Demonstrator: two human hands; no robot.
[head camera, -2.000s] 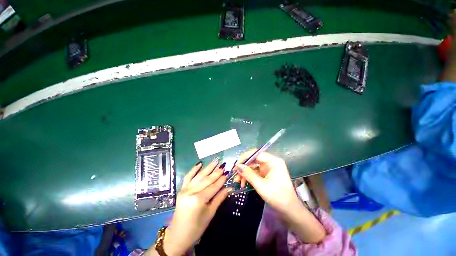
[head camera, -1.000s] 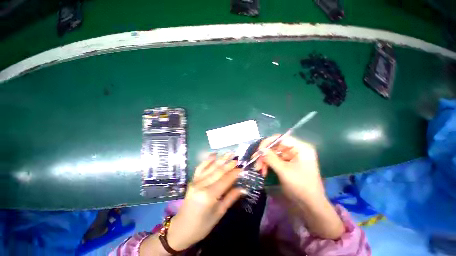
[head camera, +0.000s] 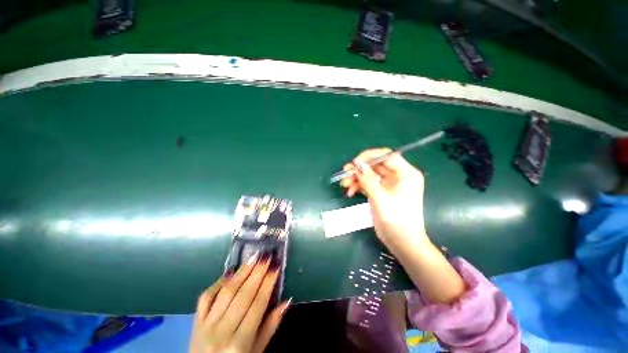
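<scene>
The opened phone (head camera: 259, 224) lies upright on the green bench, its board end away from me. My left hand (head camera: 241, 300) lies over its lower part, fingertips on the battery area, hiding the bottom end. My right hand (head camera: 392, 196) holds the slim tweezers (head camera: 413, 145) above the bench, tip pointing left, between the phone and the heap. Whether the tip carries anything is too small to tell. The white strip (head camera: 346, 220) lies beside my right hand, partly covered by it. The adhesive dot sheet (head camera: 372, 281) shows as rows of white dots at the bench edge.
A heap of small black parts (head camera: 472, 155) lies right of my right hand. A waiting phone (head camera: 534, 148) lies farther right. Several phones lie on the belt beyond the white rail (head camera: 275, 71). A person's blue sleeve (head camera: 599, 238) is at the right edge.
My left hand has moved from the dot sheet leftward onto the phone. My right hand has lifted away from the sheet with the tweezers. The camera view has shifted.
</scene>
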